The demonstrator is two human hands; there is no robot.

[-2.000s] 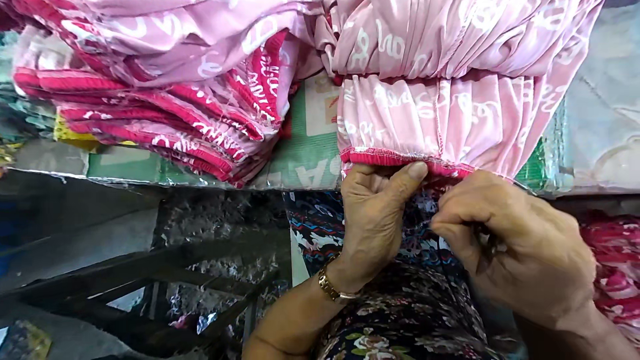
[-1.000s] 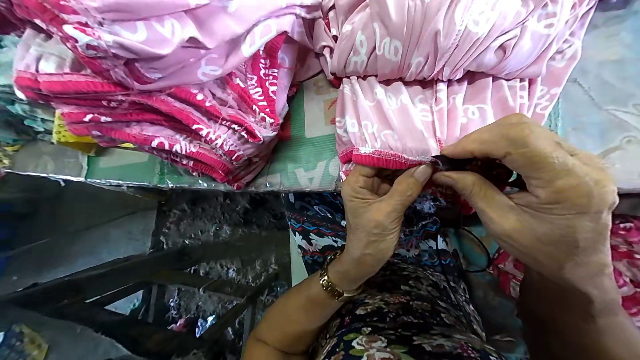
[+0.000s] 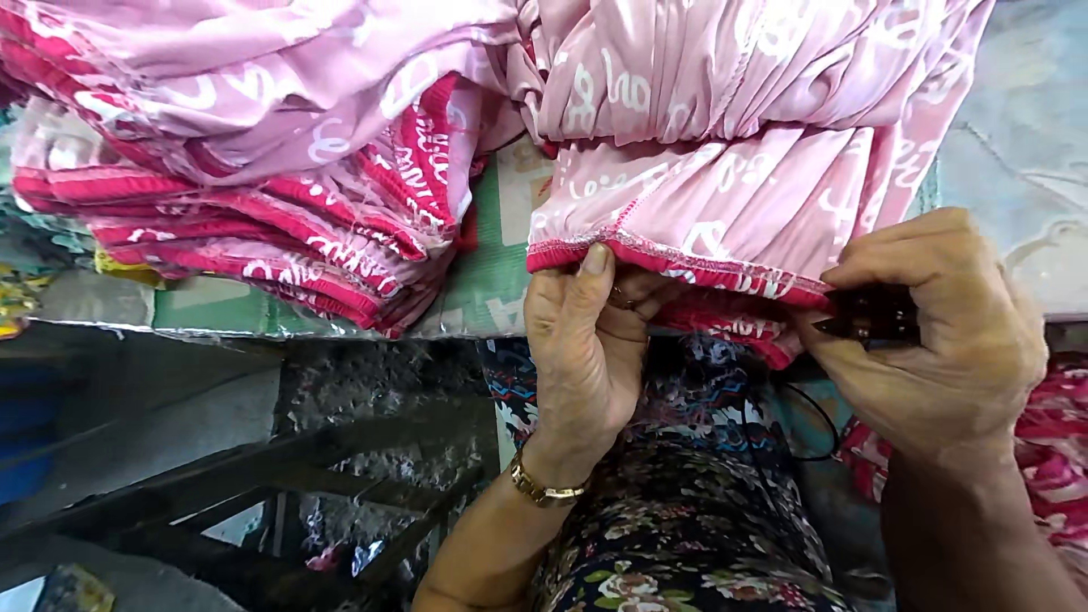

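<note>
A pink garment with white lettering [image 3: 731, 195] lies gathered over the table's front edge, its dark pink elastic hem [image 3: 680, 265] facing me. My left hand [image 3: 586, 340] pinches that hem near its left part, thumb on top and fingers beneath. At the hem's right part is my right hand [image 3: 935, 331], its thumb and forefinger at the fabric. A small dark tool [image 3: 871, 314], perhaps thread snips, sits within the right hand, its pointed tip showing. The tool is partly hidden by the fingers.
Left of the hem, a pile of similar pink garments [image 3: 255, 212] rests on the table [image 3: 501, 272], which has a green printed cover. More pink fabric [image 3: 1062, 442] lies low at the right. Dark frame bars [image 3: 212, 467] stand below the table at the left.
The right hand has moved right along the hem, away from the left hand. The hem is now stretched between both hands, and a seam shows near the left thumb.
</note>
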